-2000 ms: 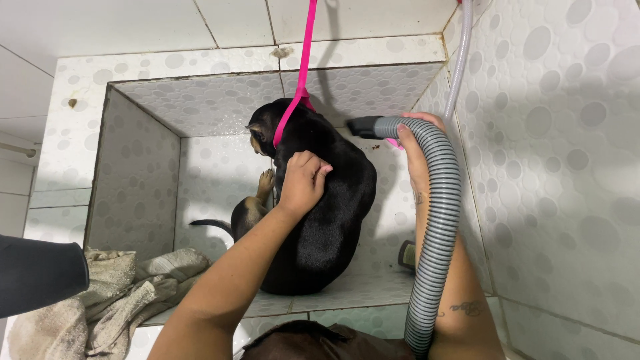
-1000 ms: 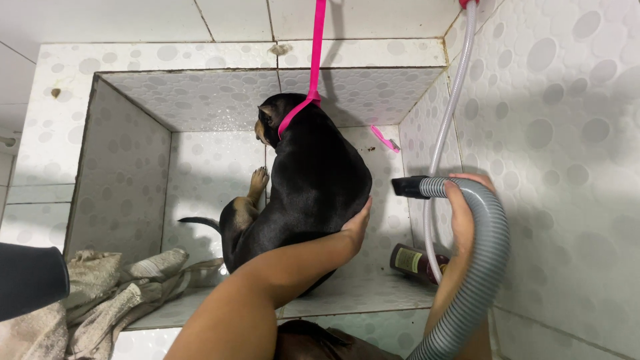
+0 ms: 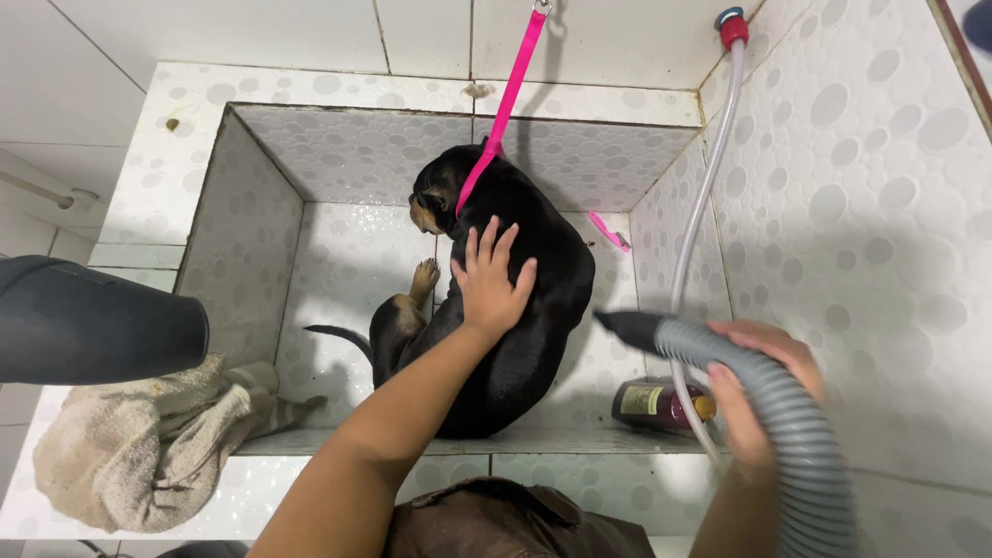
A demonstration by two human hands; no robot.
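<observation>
A black dog with tan markings sits curled in a tiled tub, its head turned to the left. My left hand lies flat on its upper back, fingers spread. Around the dog's neck runs a pink strap, clipped to a metal ring above. At the right, my right hand grips a grey corrugated dryer hose. The hose's black nozzle points left at the dog's side, a short way off it.
Left of the tub are a black dryer-like nozzle and a crumpled beige towel. A dark bottle with a yellow cap lies in the tub's right corner, under a clear hose. A small pink strap lies behind the dog.
My left hand has moved from the dog's lower right side up to its upper back. The nozzle was nearer the dog's shoulder two seconds ago and is now lower.
</observation>
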